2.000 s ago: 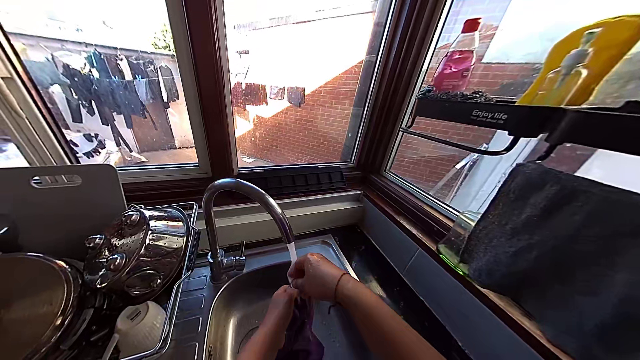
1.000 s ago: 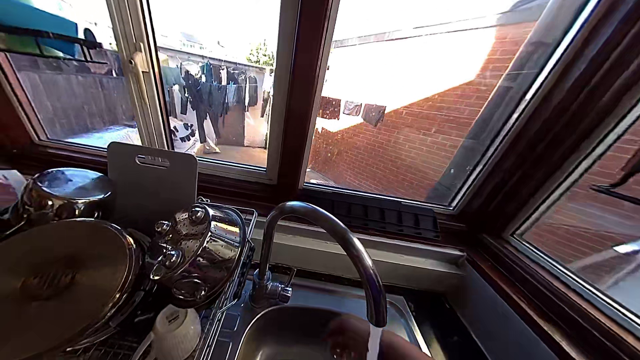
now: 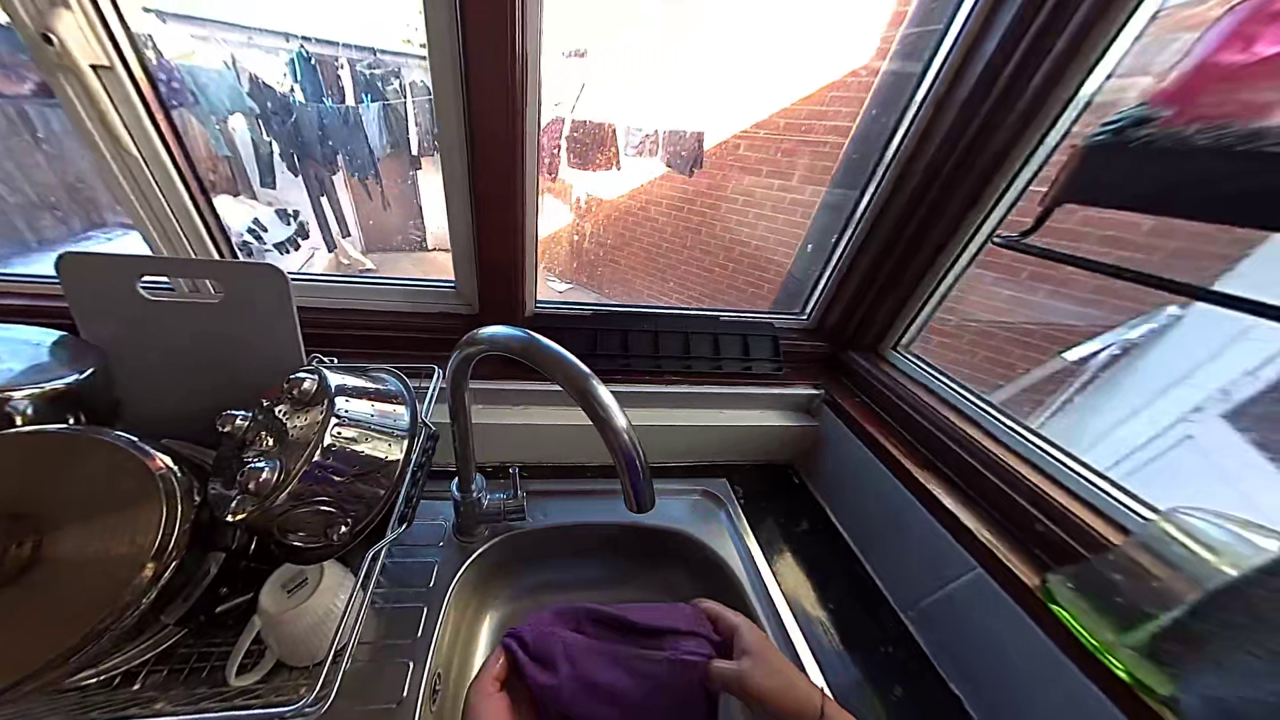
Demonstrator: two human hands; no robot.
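Note:
A purple cloth is stretched between my two hands over the stainless steel sink, low in the view. My left hand grips its left side and is partly cut off by the bottom edge. On the right side my right hand holds the cloth with the thumb on top. The curved metal tap arches above and beyond the cloth, and no water runs from its spout.
On the left, a wire dish rack holds a steel colander, an upturned white mug and a large round lid or pan. A grey chopping board stands behind. A green-rimmed glass container is at the right.
Water ran from the tap in the earlier frames and has stopped. My hands have moved from under the spout toward me, and the purple cloth is now spread between them.

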